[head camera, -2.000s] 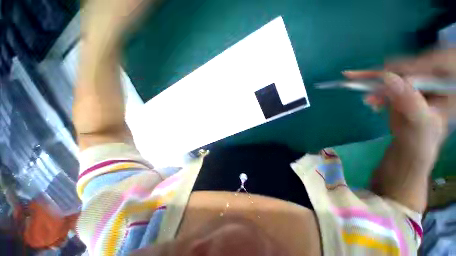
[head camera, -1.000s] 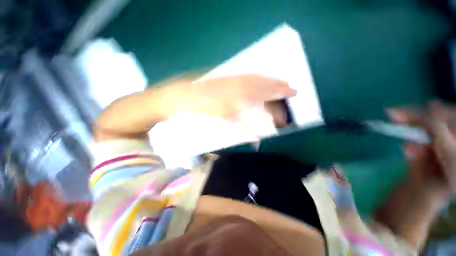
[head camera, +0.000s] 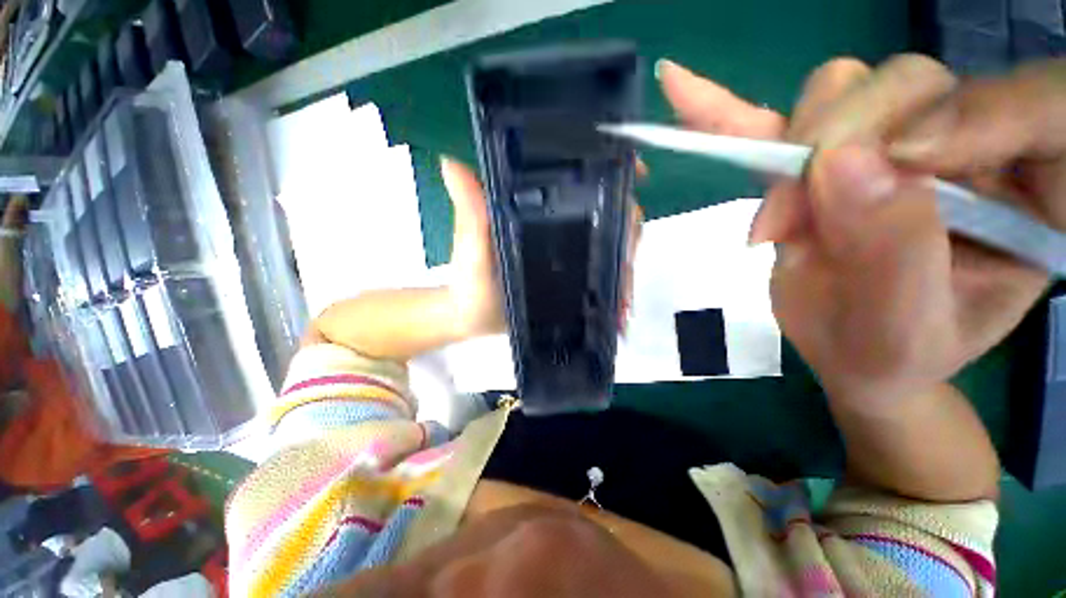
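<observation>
The black housing (head camera: 563, 251) is held up, open side towards me, its wide end at the top. My left hand (head camera: 473, 263) grips it from behind; the thumb shows on the left side and fingertips on the right. My right hand (head camera: 865, 199) holds the silver tweezers (head camera: 736, 151), whose tip is over the inside of the housing near its wide end. Whether the tip holds a pad I cannot tell. The white backing sheet (head camera: 713, 251) lies on the mat behind, with one black rectangular pad (head camera: 701, 341) on it.
Spare white sheets (head camera: 345, 193) with stepped edges lie at left. A clear blister tray (head camera: 135, 269) with dark parts is at far left. Dark housings stand in rows upper left (head camera: 199, 35), upper right (head camera: 994, 33) and at the right edge (head camera: 1040, 391). Green mat (head camera: 748, 35) lies underneath.
My left hand has left the white sheet and now holds the housing up. The tweezers have moved left over the housing. The black area on the sheet is now one rectangle, without its earlier side strip.
</observation>
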